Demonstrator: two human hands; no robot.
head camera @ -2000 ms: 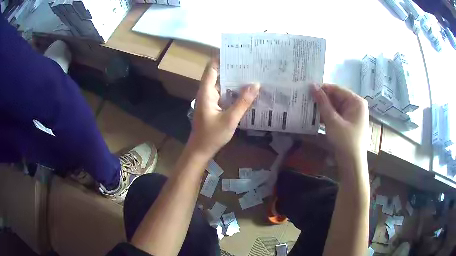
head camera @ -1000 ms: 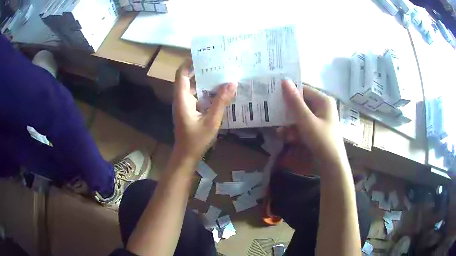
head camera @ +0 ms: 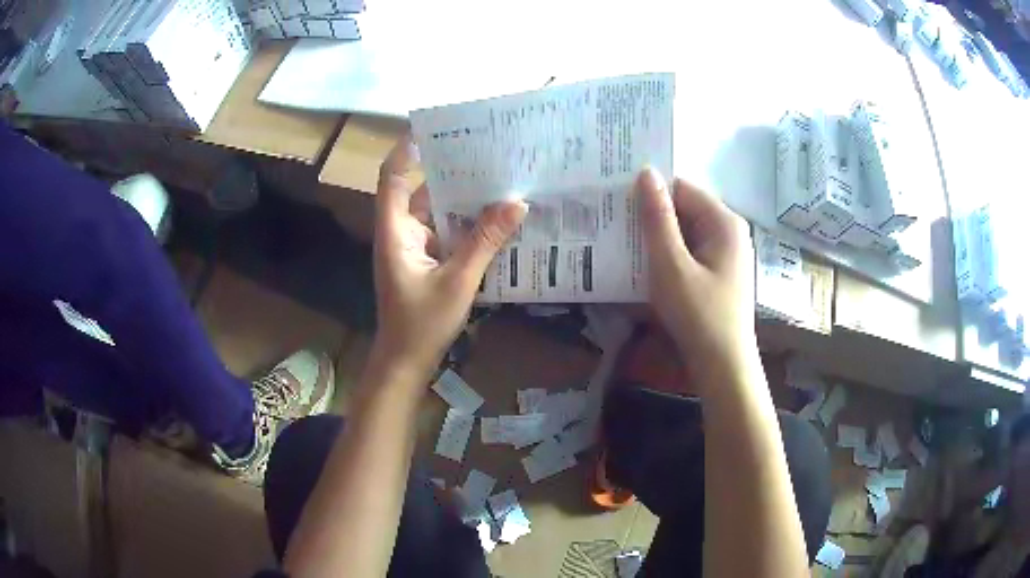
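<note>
A white instruction leaflet (head camera: 553, 169) is held open in front of me, over the table's edge. It shows fine grey print, a crease across its middle and short black bars along its lower part. My bare left hand (head camera: 441, 254) holds its left side, thumb on the printed face and fingers behind. My bare right hand (head camera: 698, 243) holds its right side, thumb on the face. The fingers behind the sheet are partly hidden.
Small white cartons (head camera: 836, 181) stand on the white-covered table at right. A carton stack (head camera: 175, 62) is at upper left. A person's purple-clad leg (head camera: 113, 305) is at left. Paper scraps (head camera: 531, 423) lie on the floor. More sheets (head camera: 782, 282) lie at the table edge.
Both hands and the leaflet have moved left in the view. The right thumb has moved from the sheet's edge onto its face. The leaflet is tilted slightly differently.
</note>
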